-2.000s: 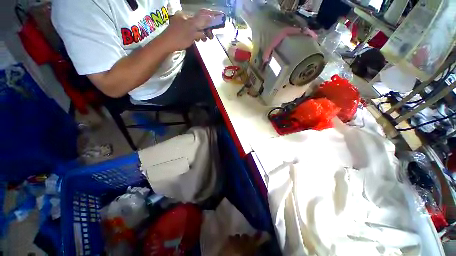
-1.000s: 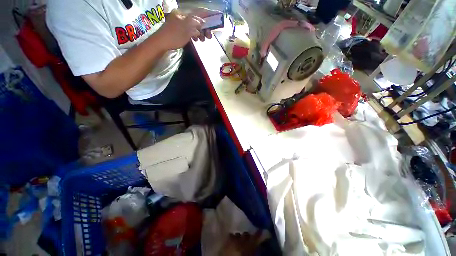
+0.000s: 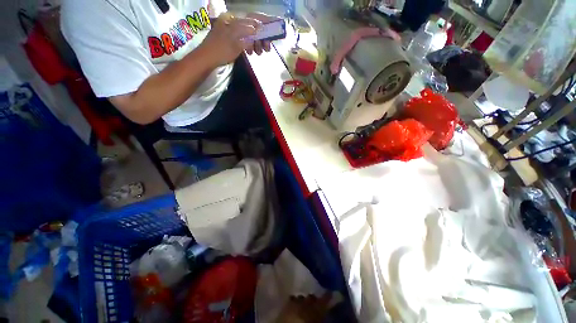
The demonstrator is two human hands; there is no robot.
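A large crumpled pile of white fabric (image 3: 436,240) lies on the sewing table nearest me, partly washed out by glare. A dark, blurred hand, apparently my left hand (image 3: 306,309), is cut off by the bottom edge. Its fingers are over beige cloth (image 3: 278,284) beside the blue crate; whether it grips the cloth cannot be told. My right hand is not in view.
A blue crate (image 3: 126,221) holds bags and beige cloth at lower left. A red plastic bag (image 3: 404,135) lies by a sewing machine (image 3: 363,69). A seated person (image 3: 170,69) holds a smartphone (image 3: 268,30). Cables and shelving stand at right.
The view has shifted slightly. Folds in the near part of the white fabric have changed a little. The neighbour's fingers and phone have moved slightly. The dark hand stays at the bottom edge.
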